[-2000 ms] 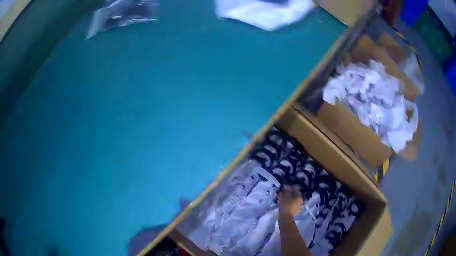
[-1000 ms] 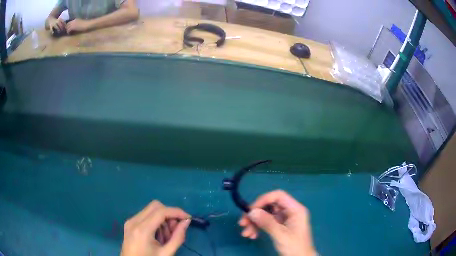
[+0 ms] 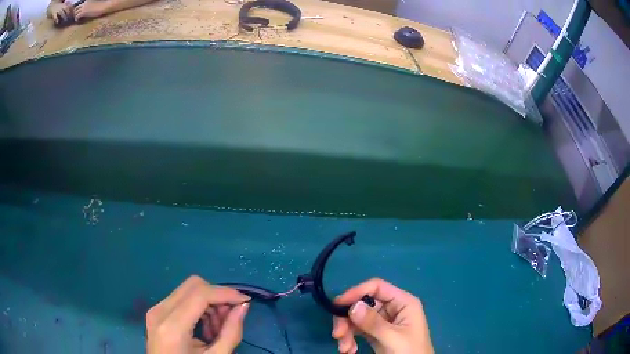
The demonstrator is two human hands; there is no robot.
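Observation:
My right hand (image 3: pixel 383 314) holds a black C-shaped yoke (image 3: pixel 320 271) by its lower end, its open side to the right. The yoke's stub points left, towards my left hand. My left hand (image 3: pixel 200 314) pinches a short black end piece, the headband end (image 3: pixel 261 293). A thin pinkish headphone wire (image 3: pixel 290 290) runs between this end and the yoke's stub. The two parts are a short gap apart. A dark cord hangs below my left hand. The rest of the headband is mostly hidden by my left hand.
A small clear bag (image 3: pixel 530 250) and a limp white cloth item (image 3: pixel 575 276) lie at the right bench edge. Beyond the green belt (image 3: pixel 276 117), a wooden worktop (image 3: pixel 186 24) holds a black headband assembly (image 3: pixel 268 15), a round black object (image 3: pixel 409 37) and clear plastic. Another person's hands show top left.
The view was over the yoke carton two seconds ago. Since one second ago, the yoke's stub has come down closer to the headband end, and the wire now spans from one to the other.

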